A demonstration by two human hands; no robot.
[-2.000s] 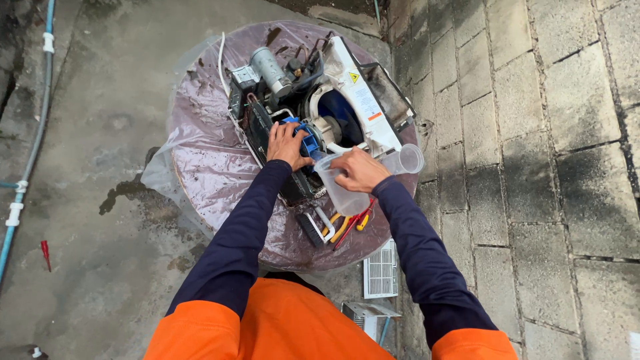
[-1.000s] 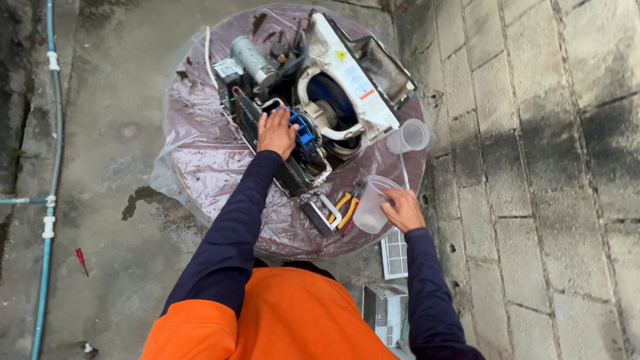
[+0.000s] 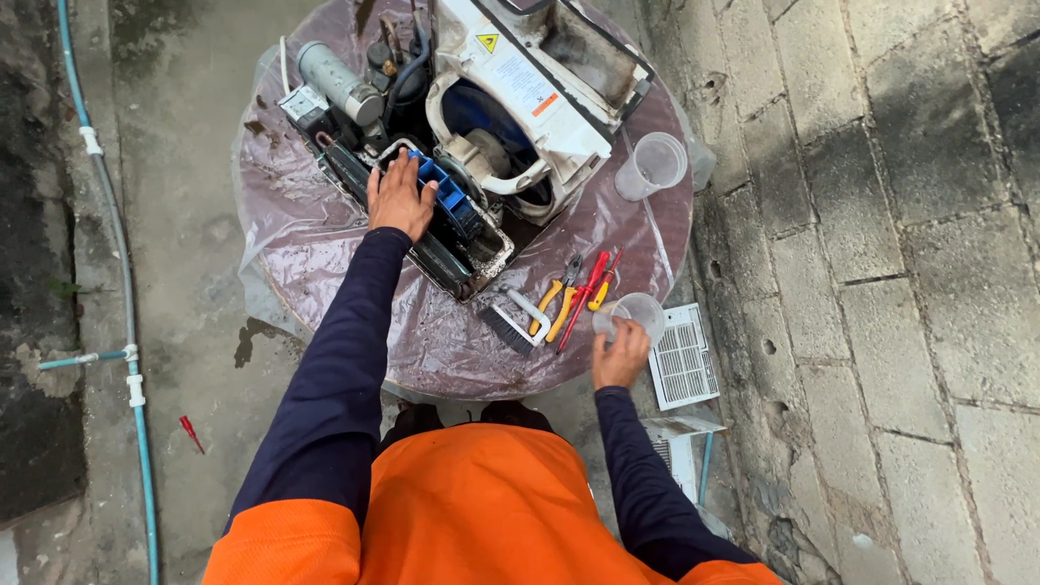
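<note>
My left hand (image 3: 400, 197) lies with spread fingers on the blue plastic part (image 3: 445, 193) of an opened air-conditioning unit, beside its black finned coil. My right hand (image 3: 621, 355) has its fingers on a clear plastic cup (image 3: 643, 312) at the table's lower right edge. Behind it stands a second clear cup (image 3: 655, 162). The unit's white plastic housing (image 3: 520, 89) surrounds a dark blue fan opening. Left of it is a grey metal cylinder (image 3: 340, 83). Below the unit lie a scrub brush (image 3: 513, 322), yellow-handled pliers (image 3: 557, 297) and red and yellow screwdrivers (image 3: 583, 301).
A plastic sheet covers the round table (image 3: 463, 366). White louvred grilles (image 3: 683, 356) are on the ground at its lower right. A block wall (image 3: 877, 244) rises on the right. On the left are a blue pipe (image 3: 143, 455) and a red screwdriver (image 3: 191, 434) on the concrete.
My right hand has moved away from the unit with the clear cup, which is now at the table's lower right edge. My left hand remains on the blue part.
</note>
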